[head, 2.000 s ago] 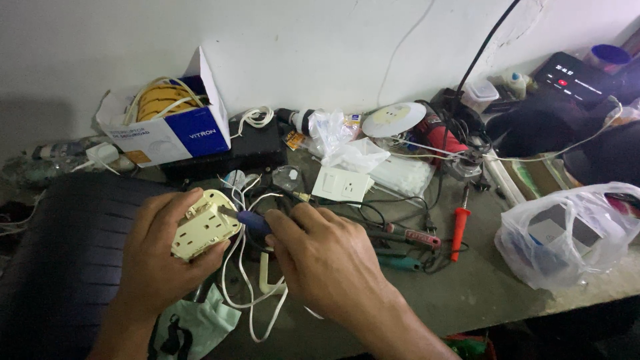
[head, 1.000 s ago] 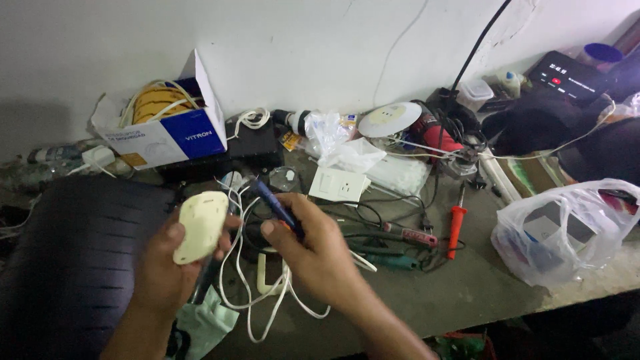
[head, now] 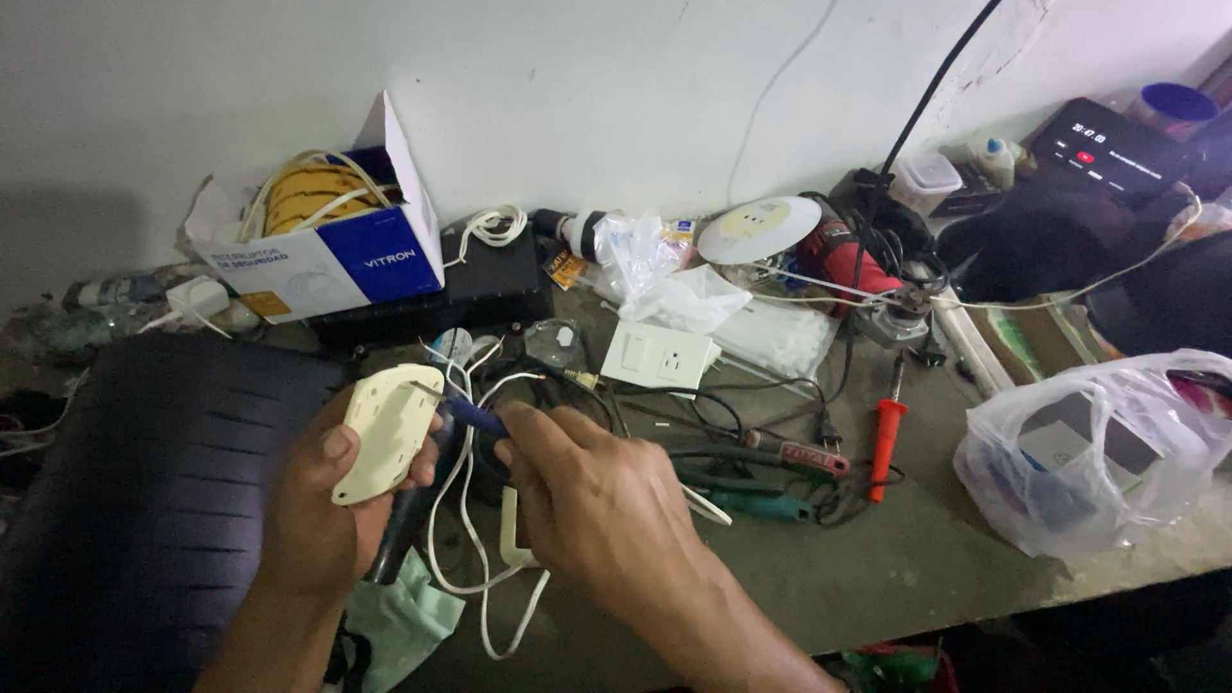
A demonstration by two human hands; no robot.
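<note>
My left hand (head: 332, 491) holds a cream plastic outlet housing (head: 390, 433) by its edges, with the flat back face toward me. In my right hand (head: 602, 481) is a screwdriver with a dark blue handle (head: 474, 416); its metal tip reaches the upper edge of the housing. The contact point is too small to make out. A white cable (head: 472, 529) with split, stripped ends hangs in loops between my hands. Beyond my right hand lies a white switch-and-outlet plate (head: 656, 358). Partly behind that hand is a cream plastic piece (head: 513, 529).
A red-handled soldering iron (head: 885, 448), green-handled tool (head: 760, 505) and red-handled tool (head: 799, 454) lie right. A white plastic bag (head: 1088, 462) sits at the right edge. An open Vitron box (head: 327, 260) stands back left, behind a black ridged object (head: 144, 500).
The housing has turned from its socket side to its flat back. The screwdriver tip, away from the housing one second ago, is now against its upper edge.
</note>
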